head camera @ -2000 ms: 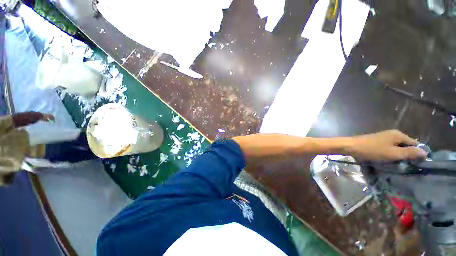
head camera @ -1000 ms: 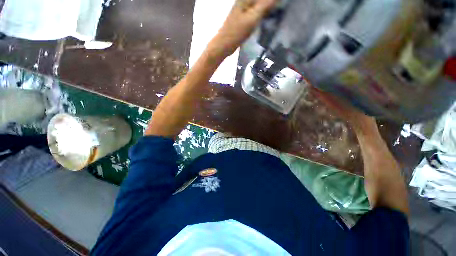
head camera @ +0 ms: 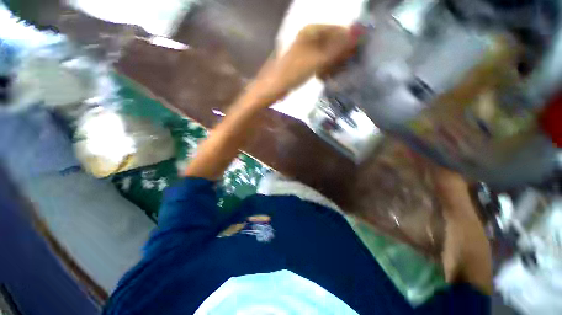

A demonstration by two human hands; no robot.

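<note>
The cloth cutting machine (head camera: 425,80) fills the upper right, blurred, with a grey housing and a red part at the right edge. Its silver base plate (head camera: 348,126) lies on the table below. My left hand (head camera: 323,49) is curled at the housing's left side, by a small red spot; blur hides its fingers. My right forearm (head camera: 462,227) rises from below right; the hand is mostly hidden at the housing's underside. White fabric (head camera: 299,95) lies beside and below my left hand, partly covered by it.
A pale scrap bucket (head camera: 145,144) with white bits stands at left over the scrap-littered green surface (head camera: 163,175). More white fabric (head camera: 138,11) and a slim white object (head camera: 167,42) are at the upper left. A white scrap bundle (head camera: 533,277) is at lower right.
The view has swung, bringing the motor housing and my right forearm into the picture. My left arm now reaches upward to the housing instead of rightward. Since one second ago, the view has tilted slightly and blurred.
</note>
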